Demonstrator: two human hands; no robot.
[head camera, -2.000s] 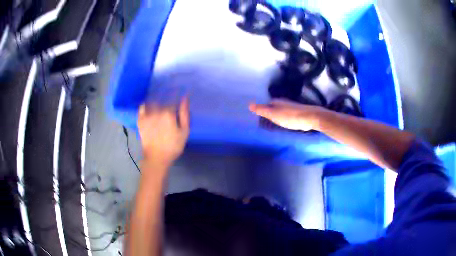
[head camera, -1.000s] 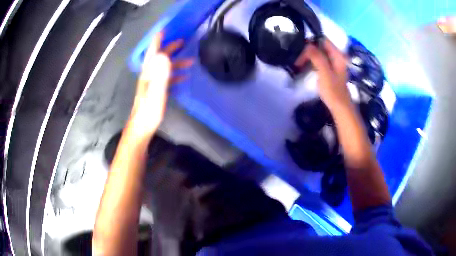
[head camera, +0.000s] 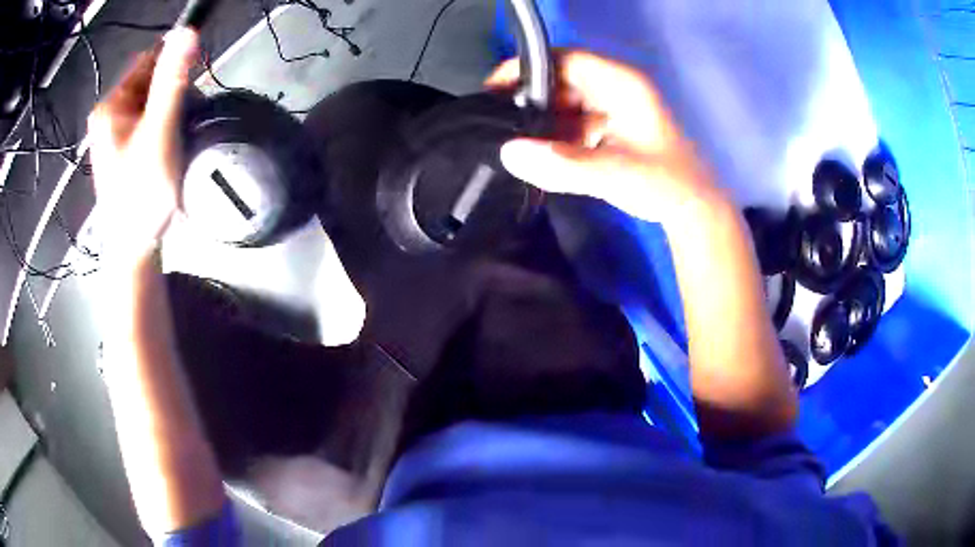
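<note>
A pair of black over-ear headphones (head camera: 241, 171) is held over my lap, its two round cups apart. The left cup shows a silvery face with a dark slot; the right cup is dark with a pale rectangle. The headband (head camera: 530, 48) rises out of the top of the picture. My left hand (head camera: 144, 139) is at the outer side of the left cup. My right hand (head camera: 609, 139) grips the right cup and the lower end of the band. The left hand's fingertips are partly blurred.
A blue bin (head camera: 930, 139) stands at the right with a white liner (head camera: 738, 75) and several black headphones (head camera: 834, 251) in it. Thin black cables (head camera: 283, 37) hang and lie at the upper left, beside the rack's white edges (head camera: 32, 224).
The headphones have come out of the bin to over my lap, held between both hands. The view has turned left, so the bin now sits at the right.
</note>
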